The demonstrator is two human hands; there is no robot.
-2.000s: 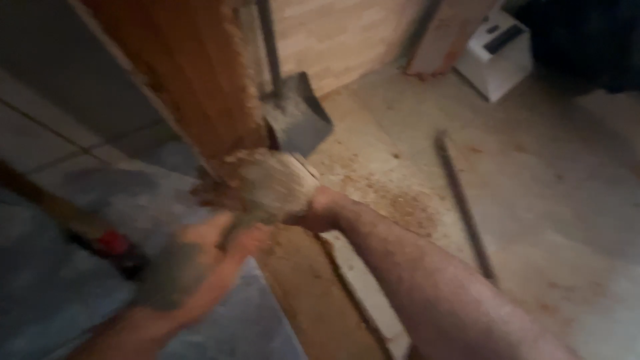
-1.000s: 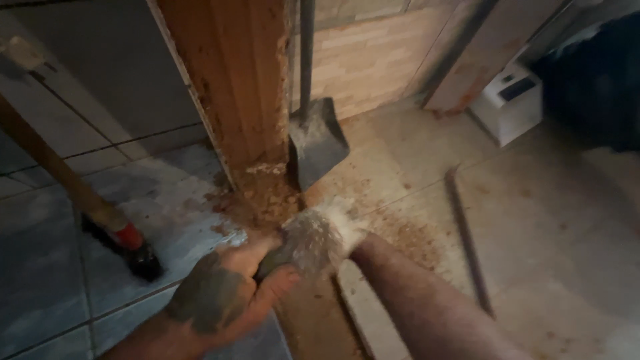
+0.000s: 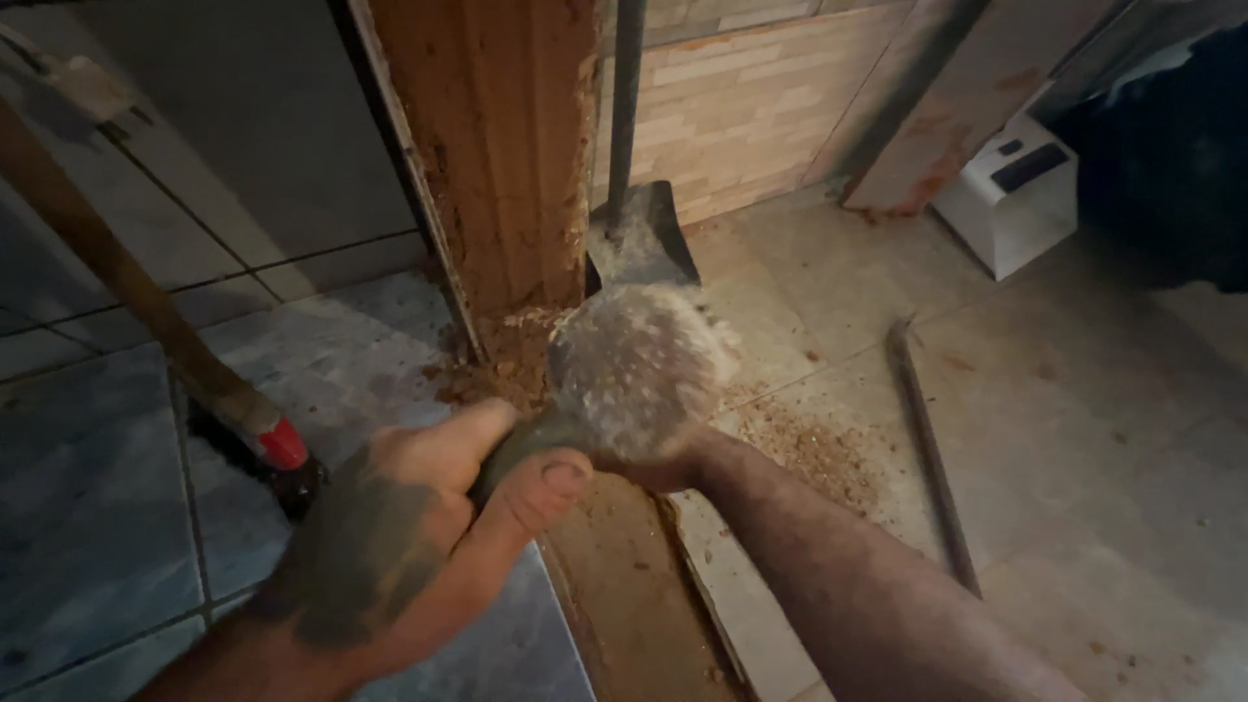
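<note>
My left hand (image 3: 419, 531), its back smeared grey, is closed with thumb and fingers around a greenish-grey item (image 3: 526, 441). Against it lies a rounded, dust-covered mass (image 3: 639, 375), blurred, possibly a work glove on my right hand. My right forearm runs from the lower right up to this mass; the fingers are hidden, so the hold cannot be told. Just behind stands a dustpan (image 3: 648, 239) with a long upright handle, beside a reddish-brown door-jamb opening (image 3: 487, 146) with crumbled debris (image 3: 507, 375) at its foot.
A wooden-handled tool (image 3: 146, 283) with a red collar leans at left over blue-grey tiles. On the right floor lie a metal bar (image 3: 931, 458) and scattered reddish crumbs (image 3: 819, 448). A white box-like object (image 3: 1019, 200) and dark fabric (image 3: 1160, 166) are at upper right.
The dusty mass and my right wrist have moved from beside the base of the jamb to just in front of the dustpan. My left hand stays close to them. The view has shifted.
</note>
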